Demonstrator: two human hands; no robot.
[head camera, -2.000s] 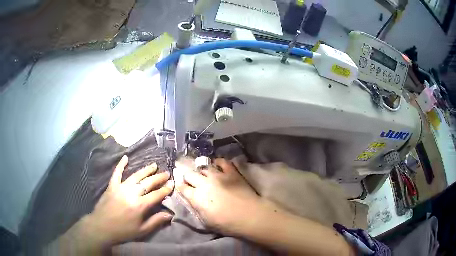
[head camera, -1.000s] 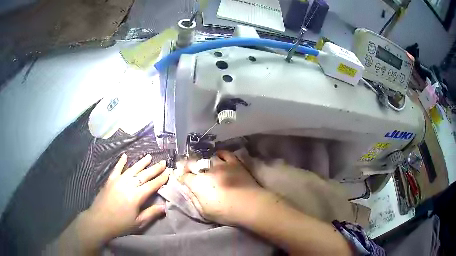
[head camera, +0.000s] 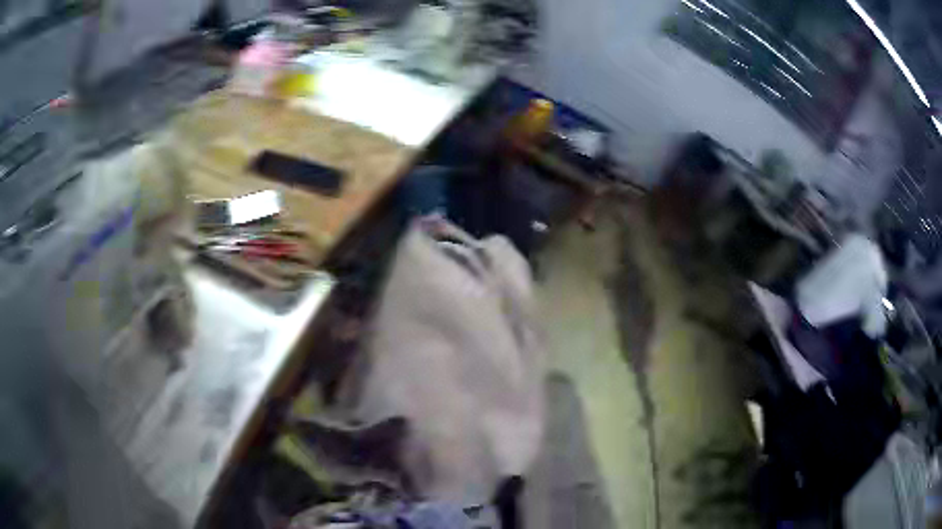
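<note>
The view is strongly blurred. A pale pinkish-beige cloth (head camera: 454, 351) hangs in a heap beside the table, in the middle of the view. The sewing machine (head camera: 98, 279) shows only in part at the left, with its blue lettering smeared. The white sewing table (head camera: 232, 351) lies right of it. Neither my left hand nor my right hand can be made out. A patch of patterned purple-grey cloth, perhaps a sleeve, shows at the bottom edge.
A brown board (head camera: 362, 155) holds a dark flat rectangle (head camera: 297, 173) and a tray with red-handled tools (head camera: 267, 246). A yellowish floor (head camera: 599, 310) lies right of the cloth. Dark and white piled cloth (head camera: 826, 413) stands at the far right.
The view has swung far to the right, away from the needle area. Both hands, which lay on the fabric at the presser foot, have left the view.
</note>
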